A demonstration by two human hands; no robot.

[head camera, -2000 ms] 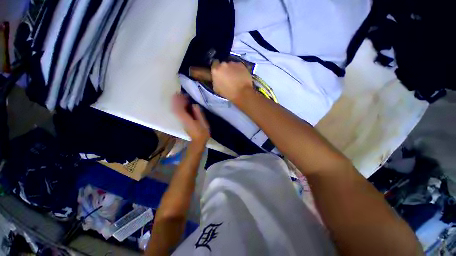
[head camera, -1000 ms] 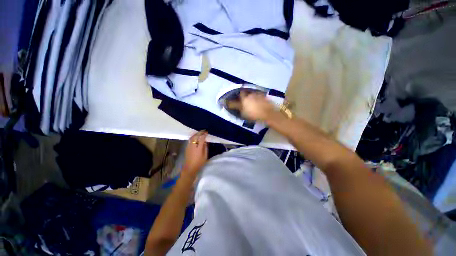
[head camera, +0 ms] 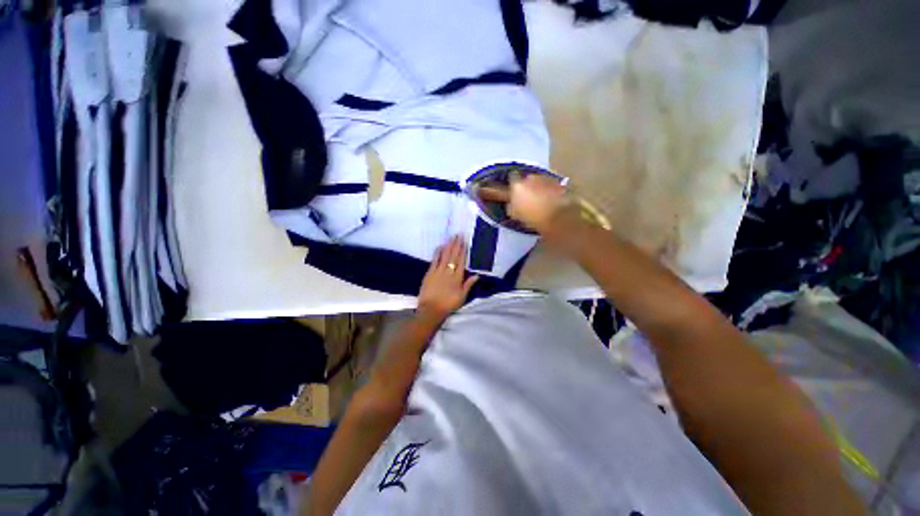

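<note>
The garment piece (head camera: 424,141), pale blue-white with navy-black panels and strips, lies spread on the pressing table. My right hand (head camera: 537,202) is closed on the brown handle of the steam iron (head camera: 492,207). The iron rests on the garment's lower right part, its pointed end to the left. My left hand (head camera: 445,282) lies fairly flat on the garment's near edge, left of a dark rectangular strip (head camera: 483,246), fingers pointing away from me. Part of the iron is hidden by my right hand.
The pressing table cover (head camera: 646,131) is off-white with brown stains. A stack of striped pieces (head camera: 116,181) hangs over the table at left. Dark cloth lies at the far right edge. A dark heap (head camera: 237,365) and cardboard (head camera: 303,405) are below the table. A brown handle (head camera: 35,282) is at far left.
My right hand and the iron have moved from the garment's dark left part to its lower right. My left hand has come down onto the near edge and shifted right. The view has shifted too.
</note>
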